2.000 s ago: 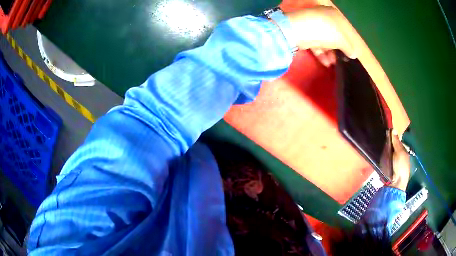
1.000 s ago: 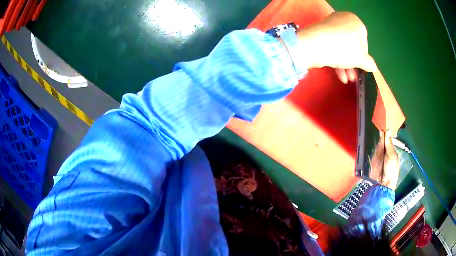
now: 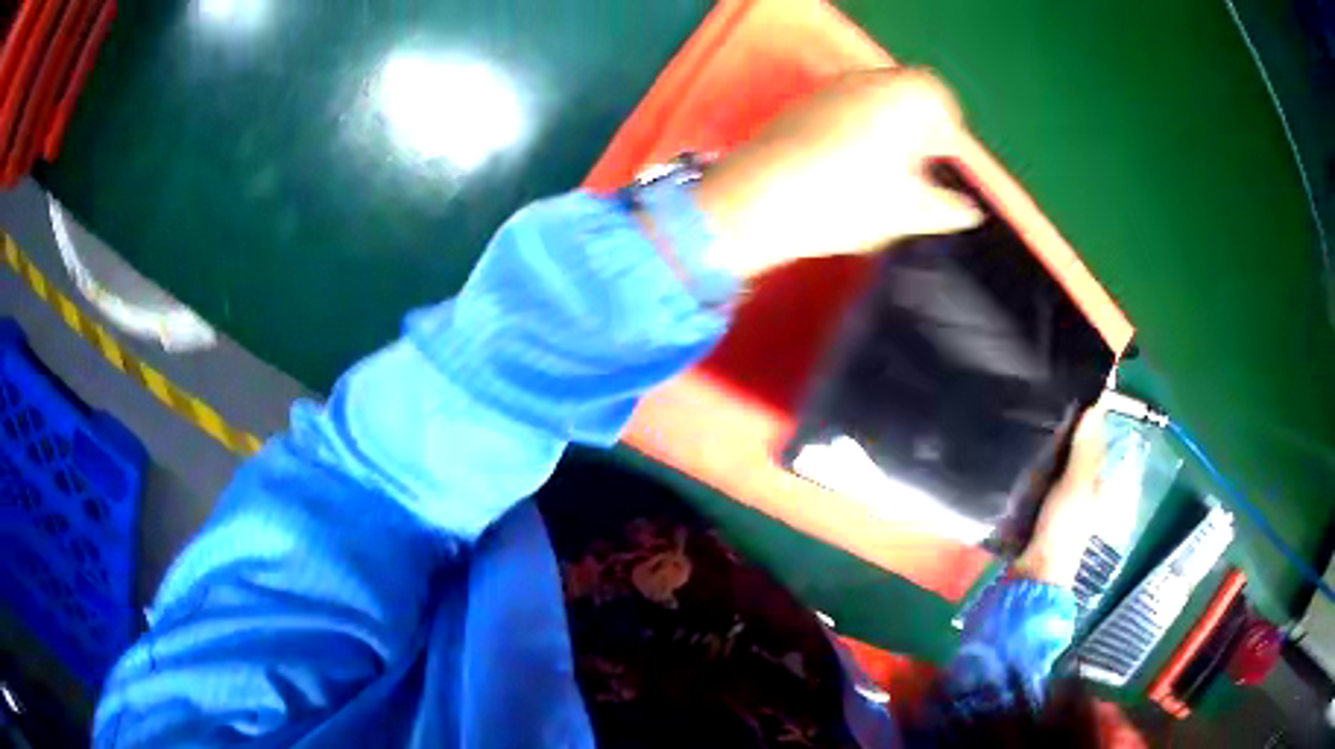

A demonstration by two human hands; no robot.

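Observation:
A tablet [image 3: 952, 381] with a glossy dark face lies or is held over the orange-red foam tray [image 3: 864, 534], with white glare along its lower edge. My left hand [image 3: 857, 168] holds its upper end; the fingertips are partly hidden behind the hand. My right hand [image 3: 1072, 505] holds its lower right end. Whether the tablet touches the tray cannot be told. The air blow gun [image 3: 1135, 410] lies just right of my right hand, on a thin blue hose.
Clear sheets with rows of tiny dark pieces [image 3: 1157, 600] lie at lower right. More orange-red trays [image 3: 1203, 644] are beyond them. Stacked orange-red trays [image 3: 51, 73] stand at upper left. A blue crate [image 3: 66, 505] and yellow-black floor tape [image 3: 132, 351] are at left.
The tablet was tilted on edge and has turned flatter, its dark face now broadly in view. Both hands have moved left with it. The whole view has also shifted.

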